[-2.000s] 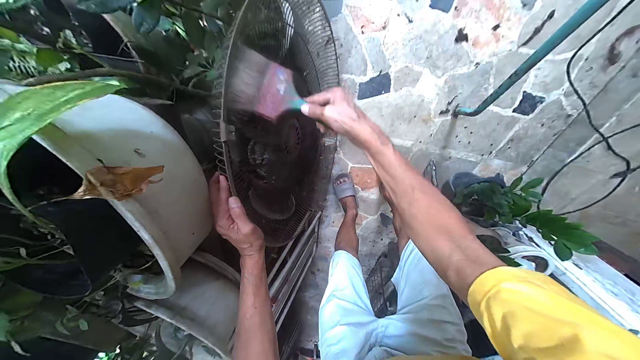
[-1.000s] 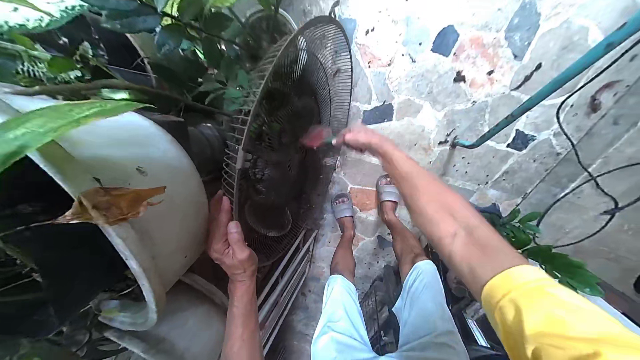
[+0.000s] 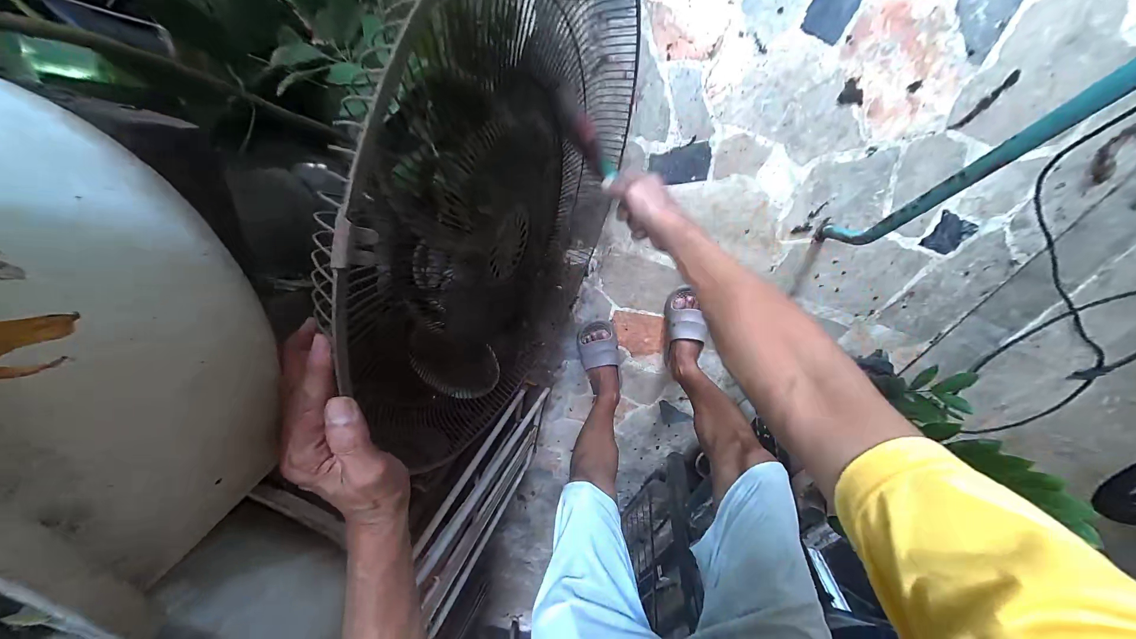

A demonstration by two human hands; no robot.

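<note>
A large round wire fan guard [image 3: 351,204], dark with grime inside, stands tilted on its edge at centre left. My left hand [image 3: 342,435] grips its near rim, fingers behind and thumb in front. In my right hand [image 3: 648,206] is the handle of a brush [image 3: 584,138], blurred by motion, its reddish end over the right inner side of the guard. Whether its bristles touch the wires cannot be told. Through the wires, a round dark part [image 3: 454,362] shows low in the guard.
A big pale rounded container [image 3: 133,337] stands at the left. Metal slats [image 3: 484,497] lie beneath the guard. Leafy plants [image 3: 328,62] crowd behind it. A teal pipe [image 3: 976,169] and black cables [image 3: 1056,222] are at the right, over stone paving [image 3: 745,222].
The brush, lower and more level inside the guard a second ago, now points up and left near its right side. My left hand has kept hold of the rim. The view has moved closer.
</note>
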